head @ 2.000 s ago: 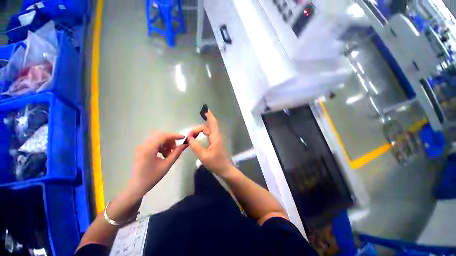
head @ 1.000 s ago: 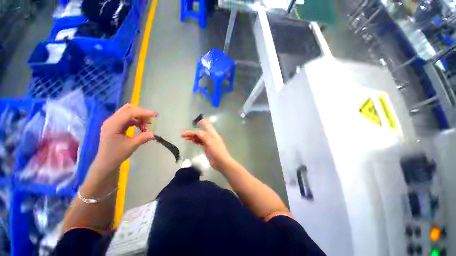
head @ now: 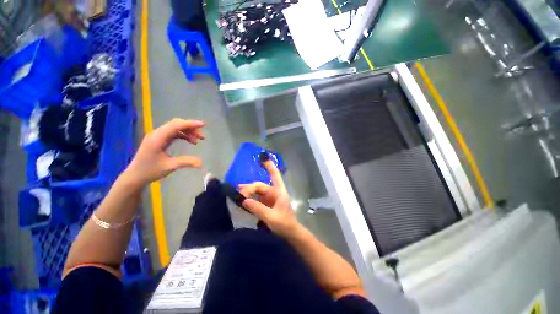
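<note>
My left hand (head: 169, 152) is raised at the left of centre with thumb and fingers apart and nothing in it. My right hand (head: 270, 199) pinches a short black strip (head: 232, 194) between thumb and fingers; the strip points up and left in front of my dark trousers. Another small black piece (head: 264, 157) sits on the tip of the raised right index finger. The two hands are apart.
A green bench (head: 399, 38) ahead bears a harness pile (head: 253, 27), white paper (head: 312, 34) and a steel ruler (head: 285, 80). A conveyor belt (head: 393, 165) stands at right. A blue stool (head: 248, 164) is near the bench; blue bins (head: 80, 144) line the left.
The view has moved along the aisle to the green bench. The black strip, held by my left hand a second ago, is now in my right hand; my left hand has opened.
</note>
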